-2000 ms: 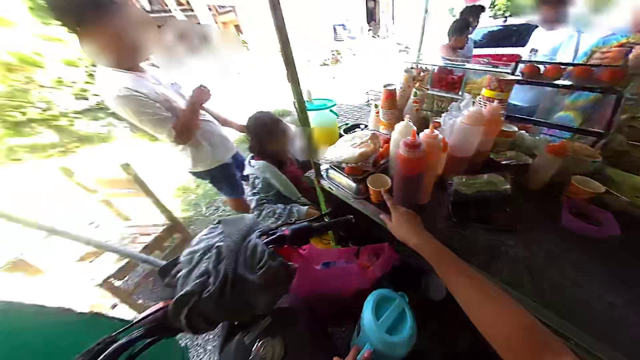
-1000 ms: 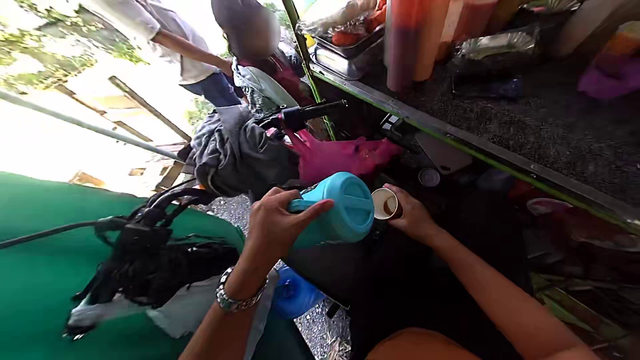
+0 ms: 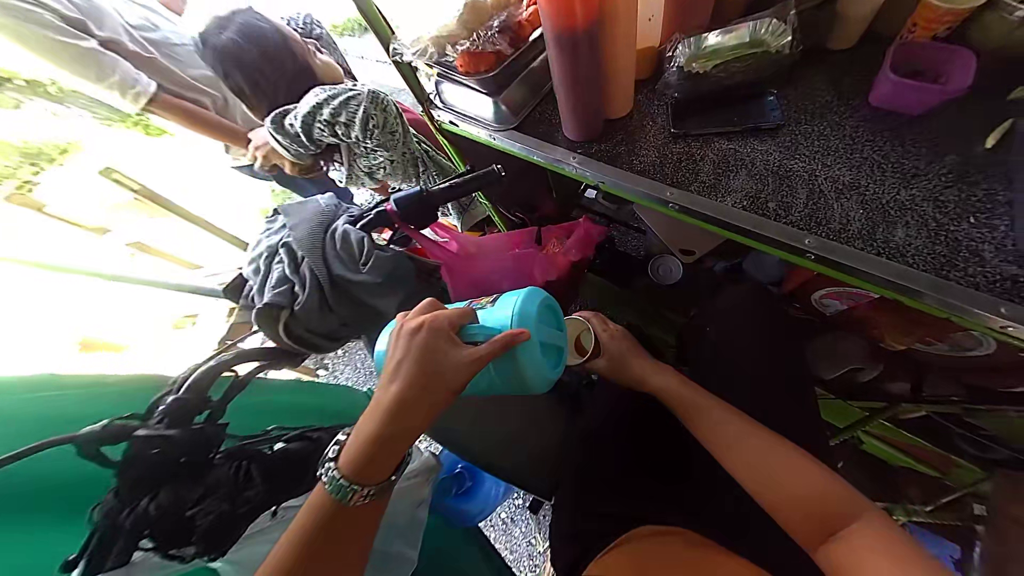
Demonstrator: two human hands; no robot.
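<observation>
My left hand, with a metal watch on its wrist, grips the handle of a turquoise plastic pitcher. The pitcher lies tilted almost on its side, its lid toward the right. Against or very near the lid is the open mouth of a paper cup, which my right hand holds, tilted toward the pitcher. Something brown shows inside the cup; whether liquid is flowing cannot be told. Behind the pitcher hangs a pink plastic bag.
A speckled counter with a metal edge bears sauce bottles, a phone and a purple container. On the left are a grey cloth over a handlebar and two people. A blue water container stands below.
Two seconds ago my right hand was at a paper cup on the counter; now it holds a cup beside the pitcher. My left hand has taken the pitcher's handle. The view has turned downward.
</observation>
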